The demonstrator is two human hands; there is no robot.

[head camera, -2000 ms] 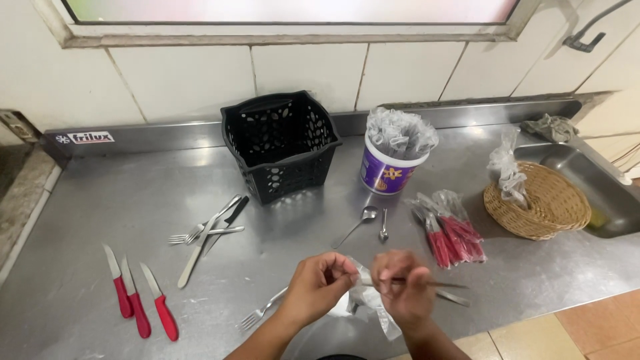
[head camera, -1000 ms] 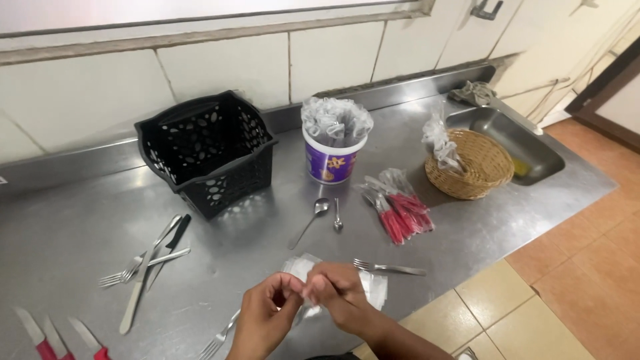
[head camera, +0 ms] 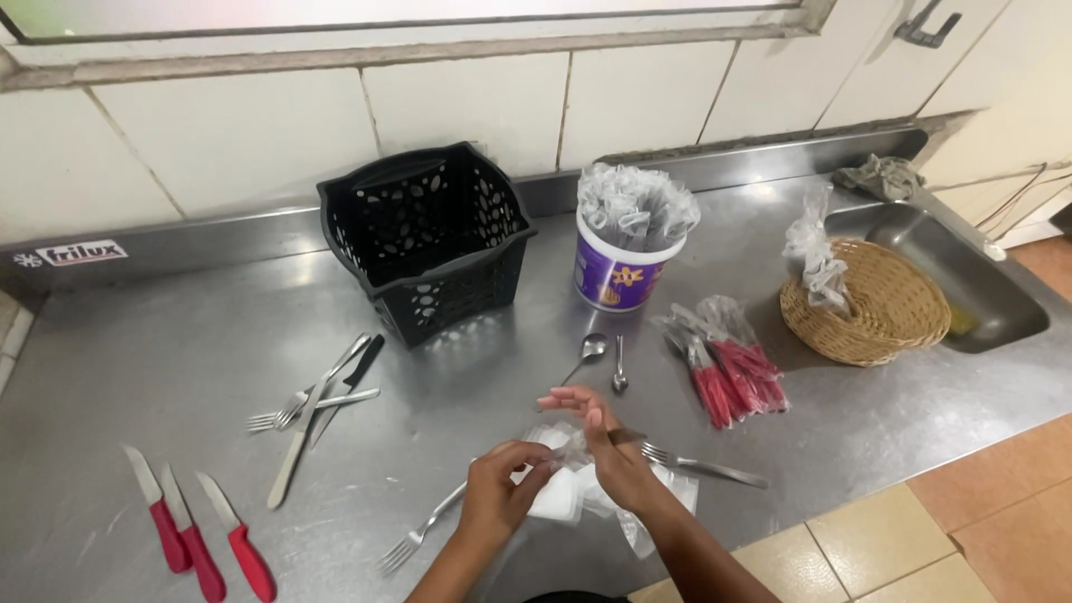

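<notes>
My left hand (head camera: 507, 486) pinches a clear plastic bag (head camera: 571, 448) between thumb and fingers. Beside it my right hand (head camera: 607, 452) has its fingers spread, with a thin dark utensil partly hidden at its palm; how it is held is unclear. White napkins and clear plastic (head camera: 554, 496) lie under both hands. A fork (head camera: 720, 471) rests right of my right hand, another fork (head camera: 419, 536) left of my left hand. Two spoons (head camera: 594, 345) lie beyond the hands. Bagged red-handled cutlery (head camera: 737, 377) is to the right.
A black plastic basket (head camera: 452, 289) and a purple-and-white bucket (head camera: 618, 272) of bagged items stand near the wall. Forks and knives (head camera: 306, 419) lie at left, with red-handled knives (head camera: 197, 548) nearer. A wicker basket (head camera: 879, 339) overlaps the edge of the sink (head camera: 997, 306).
One second ago the fingers of both hands were together; now my right hand is spread apart from my left. The thin utensil that my right hand held two seconds ago shows less plainly. The view has shifted.
</notes>
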